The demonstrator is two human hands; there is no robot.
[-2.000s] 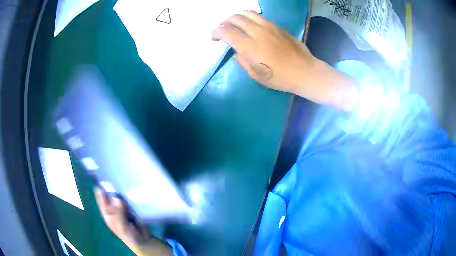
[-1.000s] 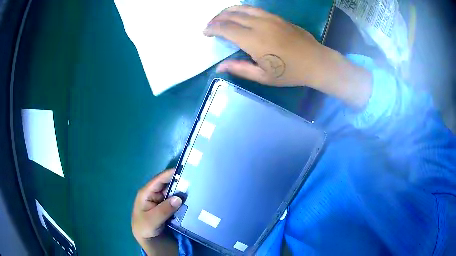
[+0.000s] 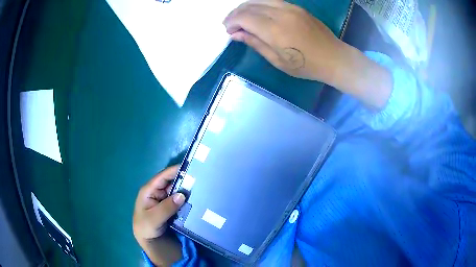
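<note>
A flat tablet-like unit with a silver-grey face, thin dark rim and small white patches is held tilted in front of my smock. My left hand grips its lower left edge, with the thumb on the face. White sleeves lie on the green bench at the top. My right hand is at the right edge of the sleeves, fingers together and curled on that edge. Its fingertips touch the sleeve; how firmly they pinch it is partly hidden. The unit and the sleeves are apart.
A white rectangle lies on the green bench at the left. Below it is a dark panel with a white border. A curved grey rail runs along the far left. A clear printed bag is beyond the right bench edge.
The unit came from a blurred tilt at the left to in front of my smock, its face now clear. The white rectangle and dark panel at the left have shifted up in view.
</note>
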